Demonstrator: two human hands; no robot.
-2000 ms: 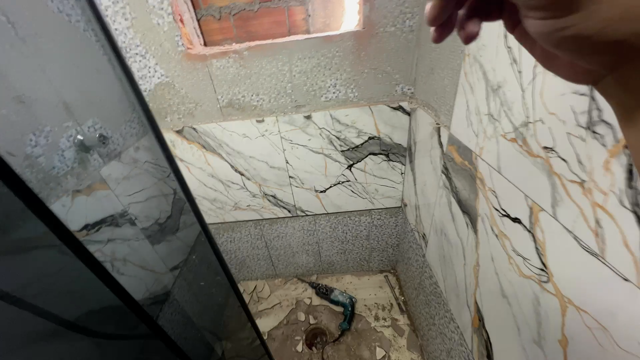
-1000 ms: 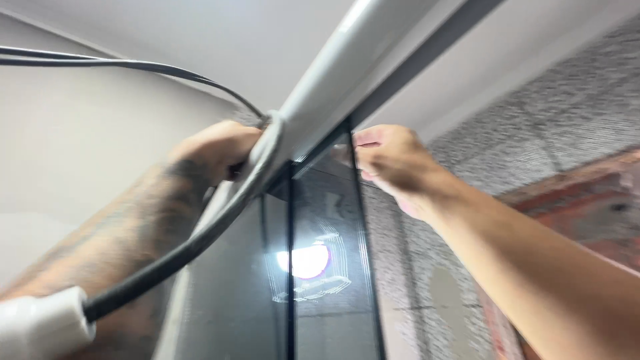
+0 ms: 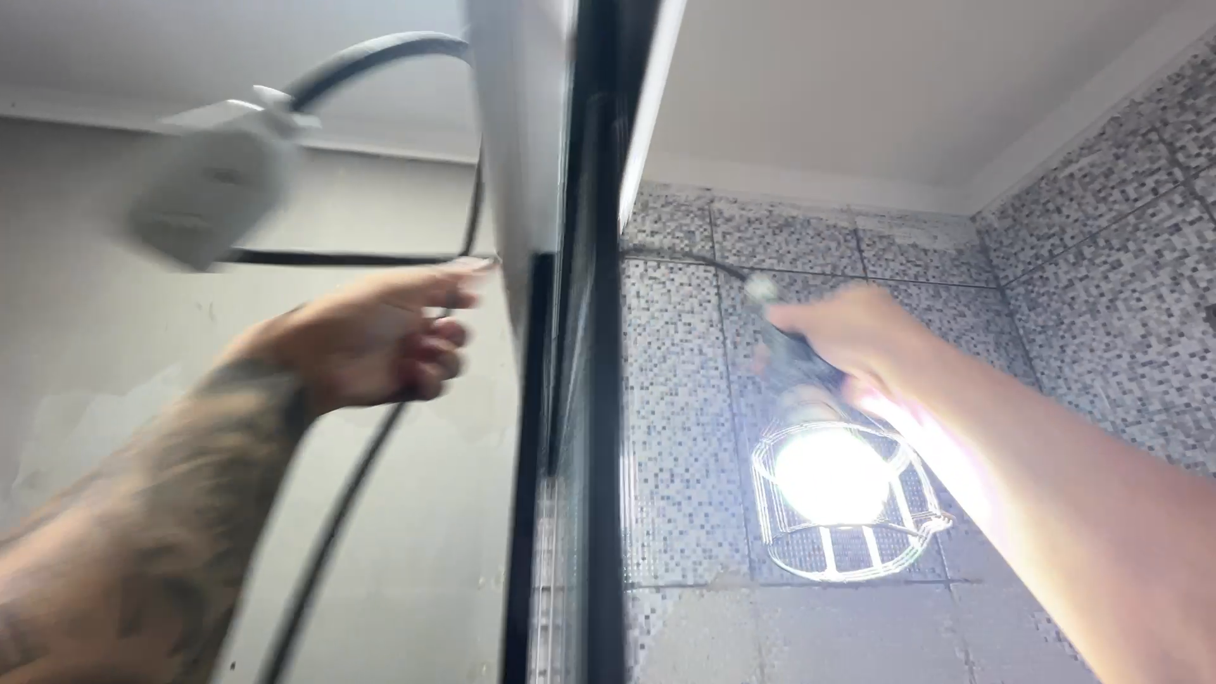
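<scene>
On the right of the glass panel's dark edge, my right hand [image 3: 845,337] grips the handle of a lit caged work lamp [image 3: 831,475], its bulb and wire cage hanging downward. A cable runs from the handle's top toward the panel. My left hand [image 3: 399,337], on the other side, has its fingers curled around a black cable [image 3: 332,532] that hangs down past it. A blurred white power socket block [image 3: 223,180] dangles at the upper left on the cable, which loops up against the pale upright rail [image 3: 518,142].
The dark-edged glass panel [image 3: 598,399] stands between my two hands. Behind the lamp is a wall of small mosaic-pattern tiles [image 3: 674,380], with bare patches lower down. A plain plastered wall [image 3: 104,313] is at the left, under a white ceiling [image 3: 807,85].
The view has swung up from the shower floor. Since one second ago, the lit lamp has come into plain view in my right hand, and the white socket block shows higher, at the upper left.
</scene>
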